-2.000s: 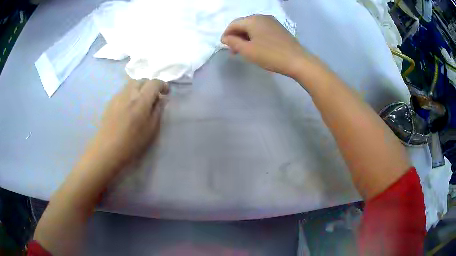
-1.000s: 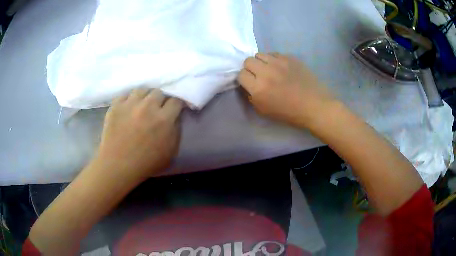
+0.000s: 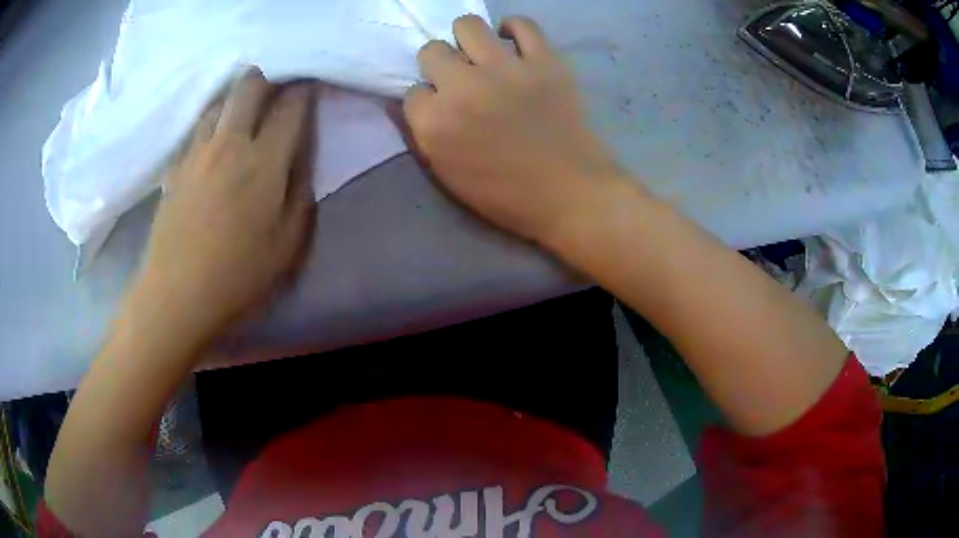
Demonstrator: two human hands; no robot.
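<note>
A white garment (image 3: 263, 37) lies on the grey-white board, cut off by the top of the picture. Its near edge is lifted slightly, and a flap of cloth shows under it between the hands. My left hand (image 3: 226, 200) is at the near edge, its fingertips on or under the cloth; the thumb side is shadowed. My right hand (image 3: 505, 126) grips the edge farther right with curled fingers, fingertips partly hidden.
The steam iron (image 3: 825, 53) rests at the board's far right, beside a grey strip (image 3: 926, 126). A crumpled white pile (image 3: 894, 284) lies below board level at right. The board's (image 3: 421, 284) near edge runs in front of my red top.
Both hands have moved up and left in view with the garment. The near edge is now raised, showing the flap between the hands. The iron sits higher in view.
</note>
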